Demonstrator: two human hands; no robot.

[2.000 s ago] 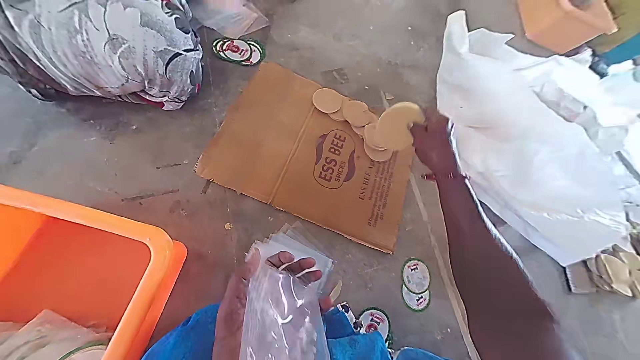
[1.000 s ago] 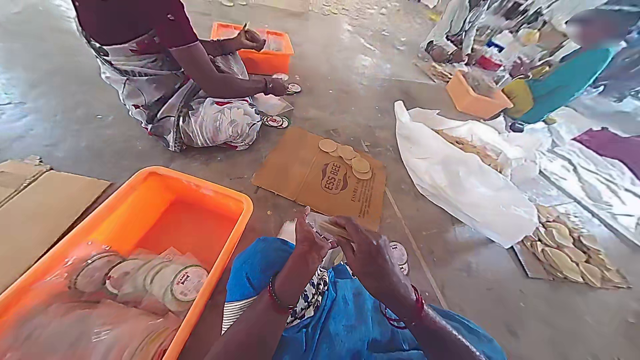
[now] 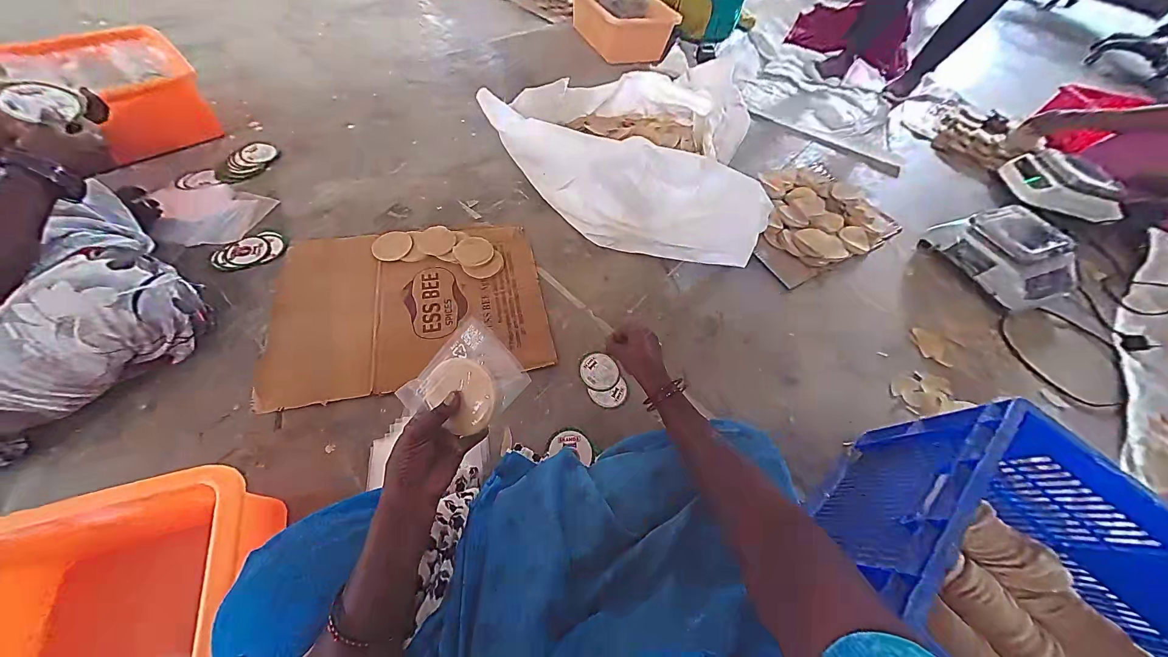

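My left hand (image 3: 433, 447) grips a clear plastic pouch (image 3: 506, 365) with pale round discs (image 3: 464, 394) inside, its thumb on the front. My right hand (image 3: 639, 356) is over the floor beside two round printed labels (image 3: 599, 371); its fingers are curled, and whether they hold anything cannot be told. Several pale discs (image 3: 438, 242) lie overlapping on the far edge of a flattened cardboard sheet (image 3: 319, 319). Another round label (image 3: 570, 445) lies by my blue garment, and a stack of clear pouches (image 3: 379, 456) is under my left hand.
An orange tub (image 3: 228, 529) stands at lower left, a blue crate (image 3: 967, 511) at lower right. Beyond are a white sack (image 3: 630, 196) of discs, a disc heap (image 3: 821, 219) and weighing scales (image 3: 1013, 255). Another person's patterned garment (image 3: 100, 310) is at left; other people work at upper right.
My hands were together a second ago; now they are apart, the right one low over the floor near the labels. The pouch in my left hand now shows discs inside. The view has shifted.
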